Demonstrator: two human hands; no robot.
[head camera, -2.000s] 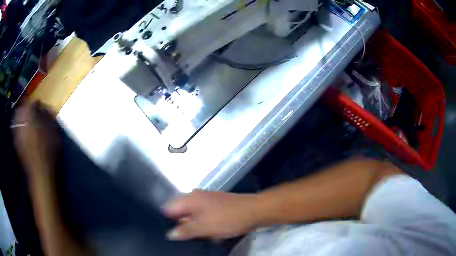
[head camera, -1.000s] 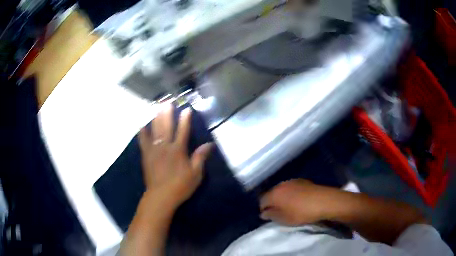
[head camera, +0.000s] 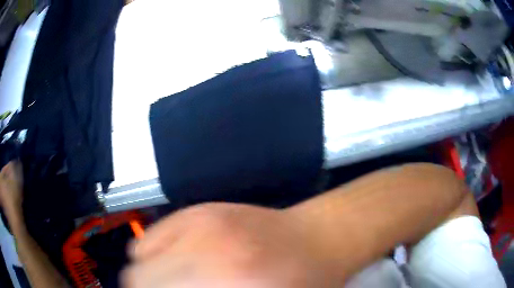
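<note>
A dark cloth panel (head camera: 242, 129) lies on the white table, its top edge at the sewing machine's (head camera: 332, 22) needle area and its lower part hanging over the front edge. My right hand (head camera: 208, 247) is large and blurred at the bottom centre, in front of the panel's lower end; its fingers are curled and I cannot tell if it holds anything. My left hand (head camera: 11, 183) is at the far left edge, small and partly cut off, by the stacked dark garment pieces (head camera: 73, 95); its grip is unclear.
The table's front edge with a pale ruler strip (head camera: 406, 127) runs across the middle. A red-orange basket (head camera: 79, 256) is below at the left. Another red basket with plastic bags (head camera: 504, 174) is at the right. A dark curved flat piece (head camera: 389, 53) lies under the machine arm.
The view has turned left. My left hand has left the cloth at the needle and moved to the dark pieces at far left. My right hand appears nearer and farther left; the panel stays at the machine.
</note>
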